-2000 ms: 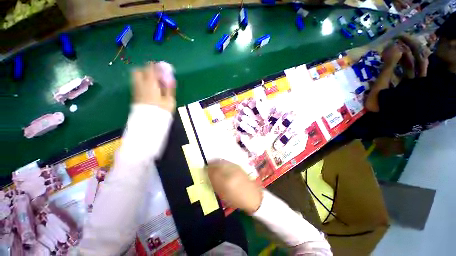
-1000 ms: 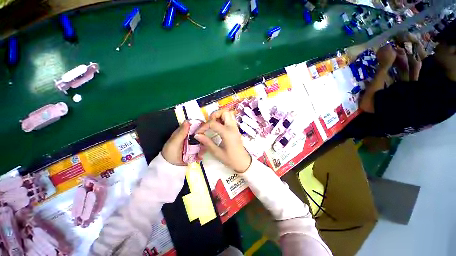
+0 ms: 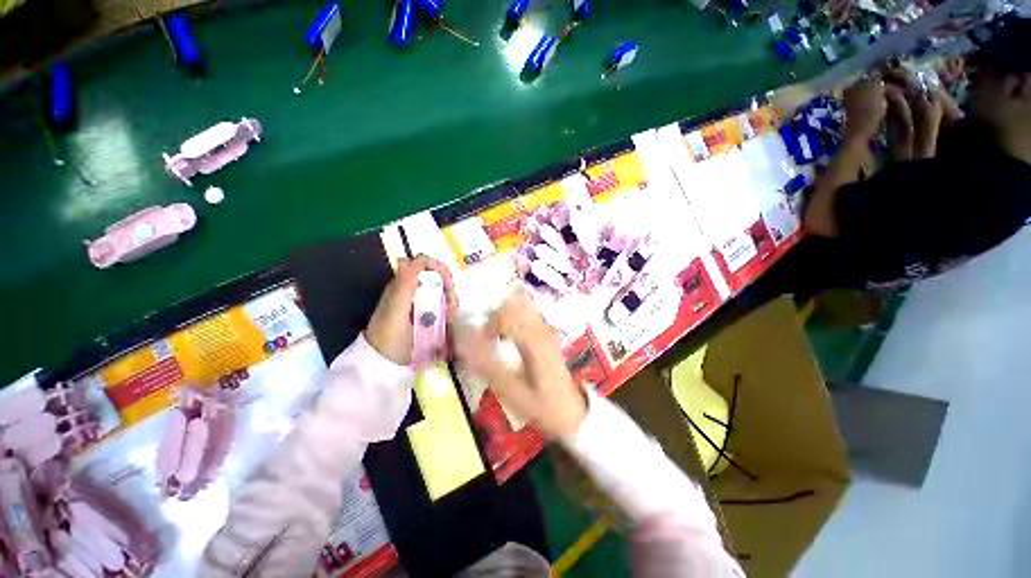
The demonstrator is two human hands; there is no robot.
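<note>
My left hand point(image 3: 396, 320) holds a pink housing point(image 3: 429, 321) upright, with a small dark round mark on the side facing me. My right hand point(image 3: 522, 359) is just right of it, blurred, fingers bent; whether it holds anything is not clear. Below the housing lies a pale-yellow backing sheet point(image 3: 444, 440) with a stepped edge, on a black mat point(image 3: 401, 497). Partly assembled pink units point(image 3: 554, 257) with dark squares lie in a pile to the right.
Pink housings point(image 3: 45, 497) are piled at left; a housing pair point(image 3: 195, 443) lies nearer. Two housings point(image 3: 141, 235) and blue battery packs point(image 3: 323, 27) lie on the green belt point(image 3: 373, 147). An open carton point(image 3: 780, 418) stands below the bench. A person point(image 3: 927, 203) works at right.
The housing, brought from over the belt to the mat, now shows its round-marked side instead of its dark square. My right hand has moved off it, slightly down.
</note>
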